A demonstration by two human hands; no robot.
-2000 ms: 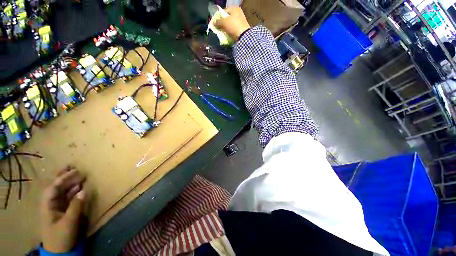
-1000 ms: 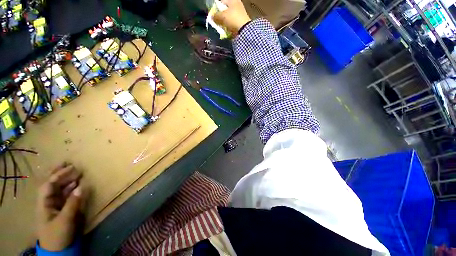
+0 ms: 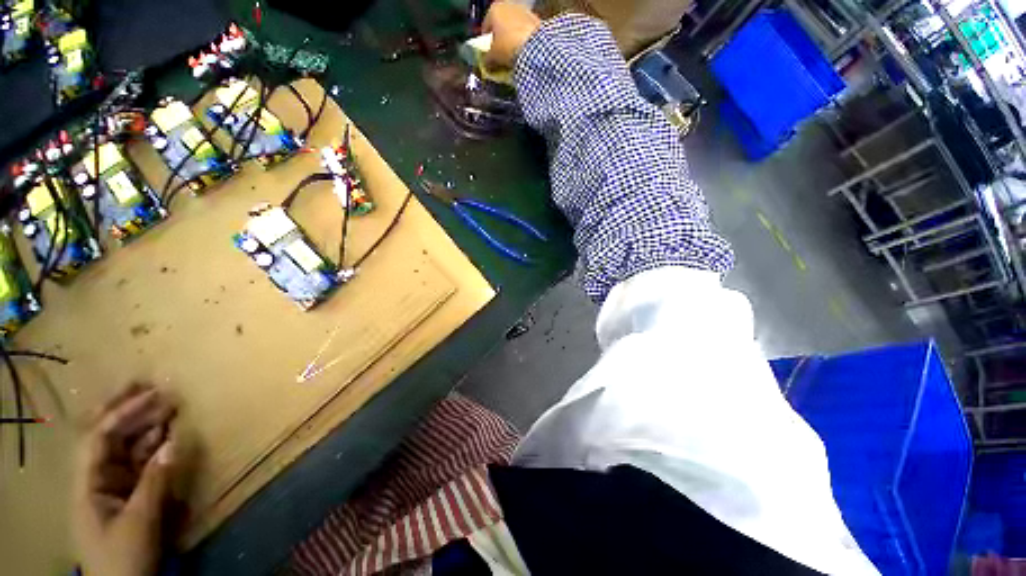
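Note:
My right hand (image 3: 509,36) reaches out to the top edge of the view, over the far part of the bench. A small white item (image 3: 477,46) shows at its fingers; how the hand holds it is partly hidden. My left hand (image 3: 133,473) rests on the cardboard sheet (image 3: 214,338) at the lower left, fingers loosely curled, holding nothing. A power supply board (image 3: 288,257) lies alone near the sheet's middle. Dark lead wires join it to a small wired circuit board (image 3: 345,180) just beyond it.
Several more power supply boards (image 3: 191,141) line the sheet's far left edge. Blue-handled pliers (image 3: 493,223) lie open right of the sheet. Dark cables (image 3: 467,101) lie beyond them. A cardboard box (image 3: 641,17) stands at the top. Blue bins (image 3: 776,81) stand on the floor at right.
My right hand has shifted slightly up and less of the white item shows. My left hand stays on the cardboard. The view has shifted a little.

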